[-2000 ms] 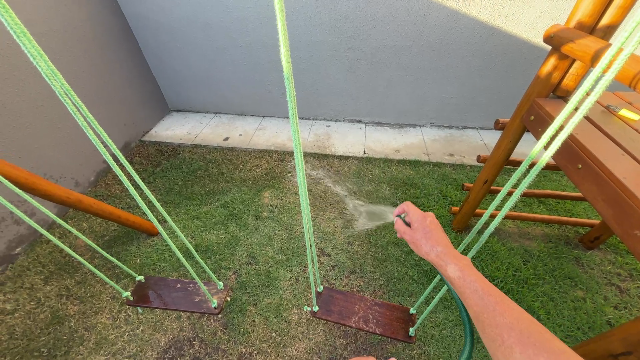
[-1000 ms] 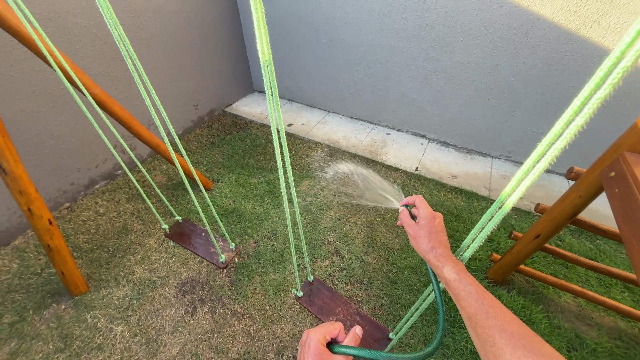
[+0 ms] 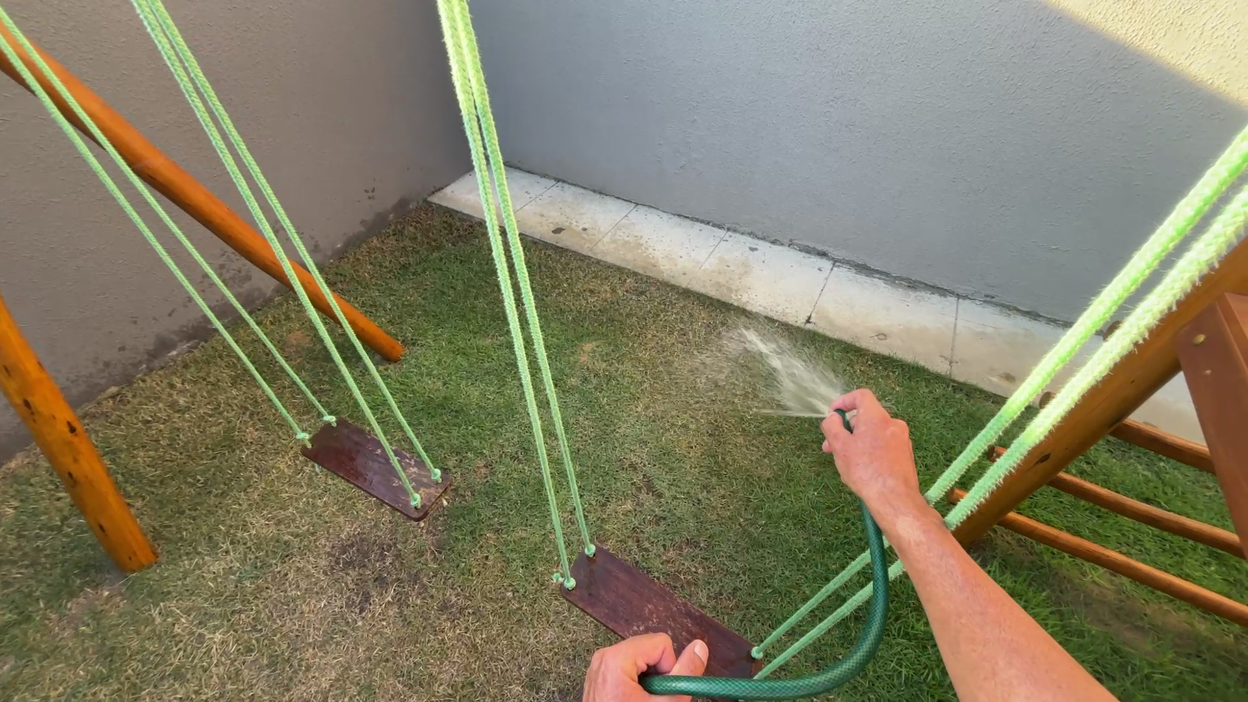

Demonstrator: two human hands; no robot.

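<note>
My right hand (image 3: 871, 450) grips the end of a green garden hose (image 3: 876, 585) right of centre, its fingers around the mouth, and a fan of water (image 3: 792, 375) sprays out to the upper left. The hose drops from that hand and curves left along the bottom. There my left hand (image 3: 643, 669) is closed around it, partly cut off by the frame's lower edge. Just behind the left hand hangs a dark wooden swing seat (image 3: 653, 604) on green ropes, its near part hidden by hand and hose. Grass (image 3: 624, 419) lies under the spray.
A second wooden swing seat (image 3: 375, 468) hangs at left. Wooden posts (image 3: 73, 439) slope at the left, and a wooden frame with round rungs (image 3: 1121, 561) stands at right. Green ropes (image 3: 1102, 331) cross near my right forearm. A paved strip (image 3: 673, 239) borders the grey wall (image 3: 780, 127).
The left hand, out of view two seconds ago, came into view holding the hose. Water still sprays from the right hand's end. The view has swung left.
</note>
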